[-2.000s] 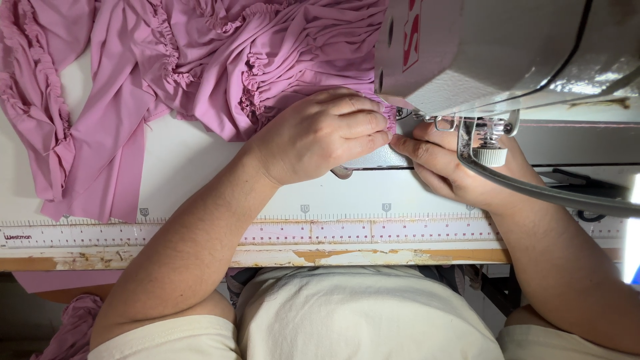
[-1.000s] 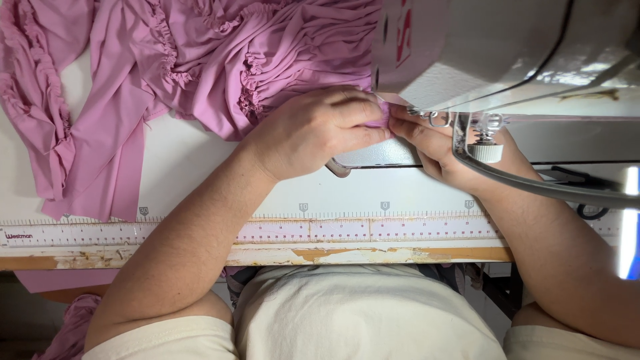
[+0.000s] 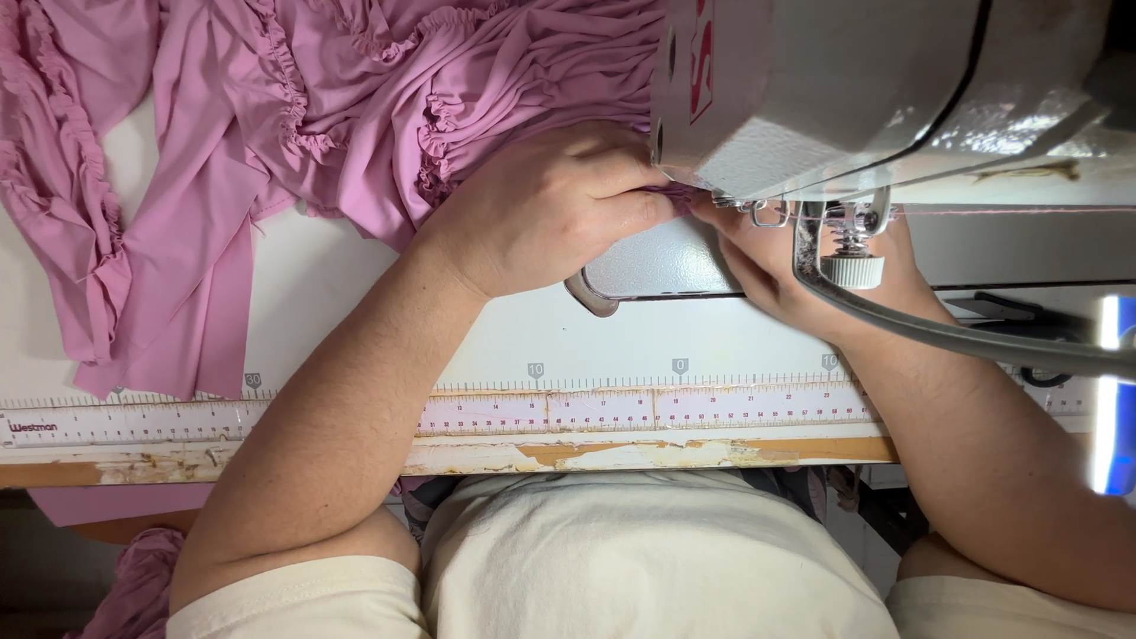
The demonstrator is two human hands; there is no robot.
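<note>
Gathered pink fabric [image 3: 532, 80] spreads over the upper left of the sewing table and runs under the head of a sewing machine [image 3: 816, 98]. My left hand [image 3: 550, 209] pinches the fabric's near edge between thumb and fingers, just left of the machine head. On the other side, my right hand [image 3: 781, 257] has its fingertips at the same bit of fabric, partly behind the thread guides and the tension knob [image 3: 852, 271]. The needle and presser foot are hidden by the machine head. A pink thread [image 3: 1003, 210] runs along the machine arm.
A ruler strip [image 3: 603, 410] is fixed along the table's worn front edge [image 3: 639, 455]. A curved metal lever [image 3: 932, 333] passes over my right wrist. Dark-handled scissors [image 3: 1047, 342] lie at the right. More pink fabric [image 3: 133, 586] hangs below the table at the lower left.
Both hands stay close together beside the machine head, with only small finger shifts. The pink fabric on the left lies much as before.
</note>
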